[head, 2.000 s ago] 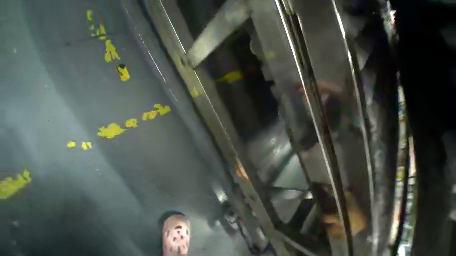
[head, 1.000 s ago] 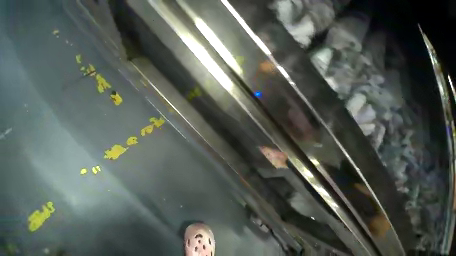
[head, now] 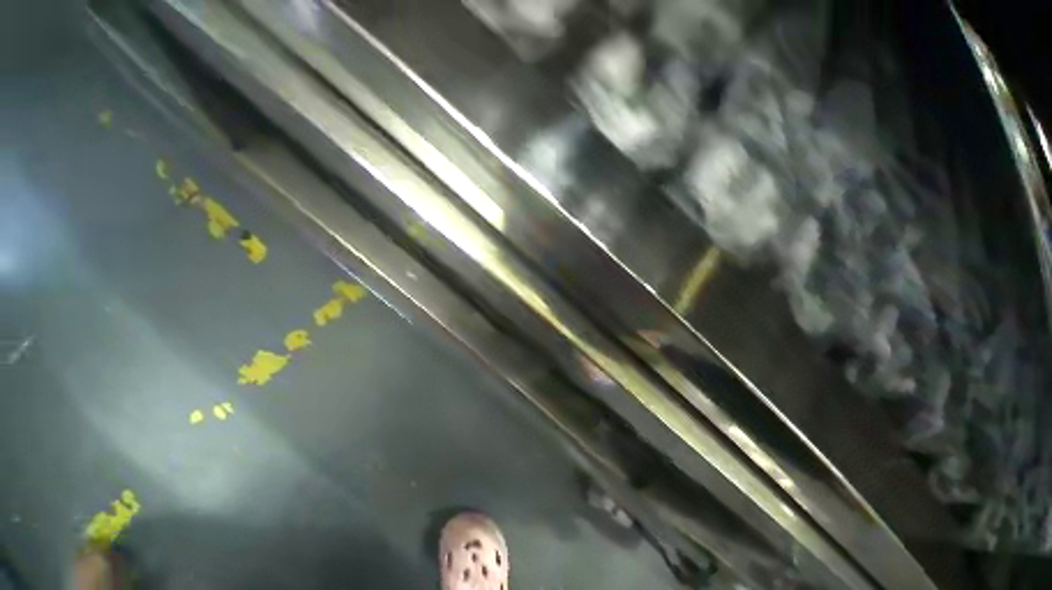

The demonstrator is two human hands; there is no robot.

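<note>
No hand can be made out with certainty. A long, shiny metal table edge rail (head: 525, 288) runs diagonally from the upper left to the lower right. Beyond it lies a mottled grey-white cloth or cloth-like mass (head: 738, 190), blurred, on the right side. A small skin-toned blurred shape (head: 102, 568) is cut off by the bottom left edge; I cannot tell what it is. Blurred reflections show on the rail.
A dark grey floor (head: 265, 461) with worn yellow marks (head: 265, 368) lies left of the rail. A pink shoe with holes (head: 474, 556) stands on the floor at the bottom. A thin curved shiny edge (head: 1004, 98) shows at the far right.
The view has turned and shifted, so the rail lies more slanted and more grey-white material shows at the right. The skin-toned shape has appeared at the bottom left.
</note>
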